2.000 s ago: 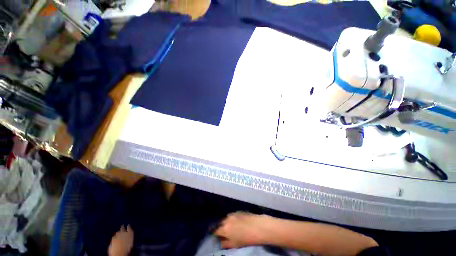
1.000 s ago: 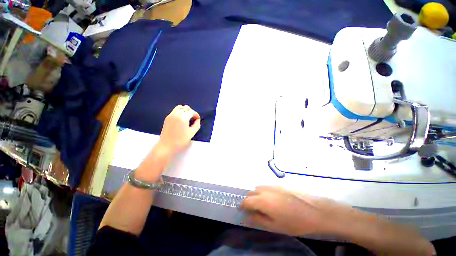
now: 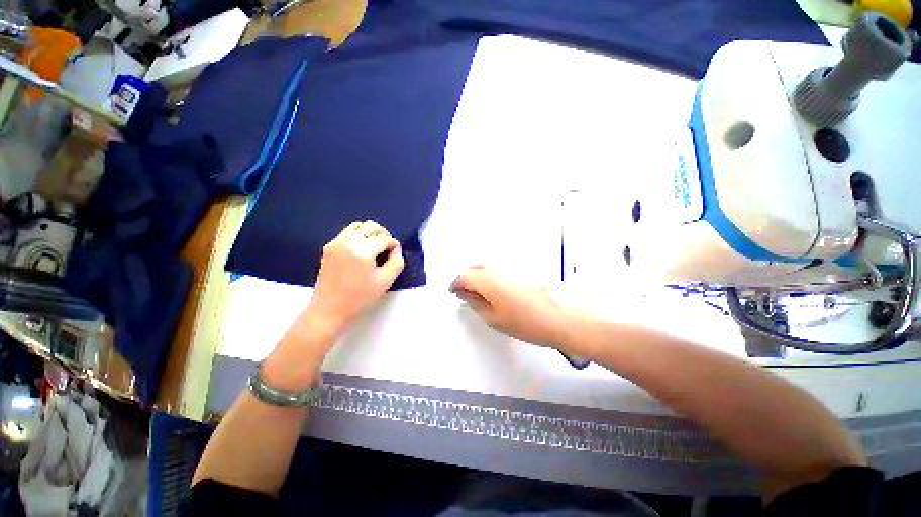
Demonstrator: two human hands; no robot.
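Observation:
A navy fabric panel (image 3: 364, 141) lies flat on the white table left of the machine. My left hand (image 3: 355, 265), with a bracelet on the wrist, is on its near right corner, fingers curled; the cloth there is slightly bunched beside the fingertips. My right hand (image 3: 502, 303) is over the white table just right of that corner, apart from the cloth, thumb and fingers close together. Whether the right fingers hold anything small cannot be told. The white sewing machine head (image 3: 752, 167) with a blue stripe stands at the right.
A blue-edged navy piece (image 3: 237, 111) and bunched navy cloth (image 3: 151, 212) lie at the far left. A ruler strip (image 3: 485, 422) runs along the grey front edge. A blue crate (image 3: 174, 464) is below left. A yellow object (image 3: 887, 10) is at the top right.
Both hands rose from the lap. My left hand reached the panel's near corner and stayed there. My right hand moved over the front edge onto the table near it. The view also shifted.

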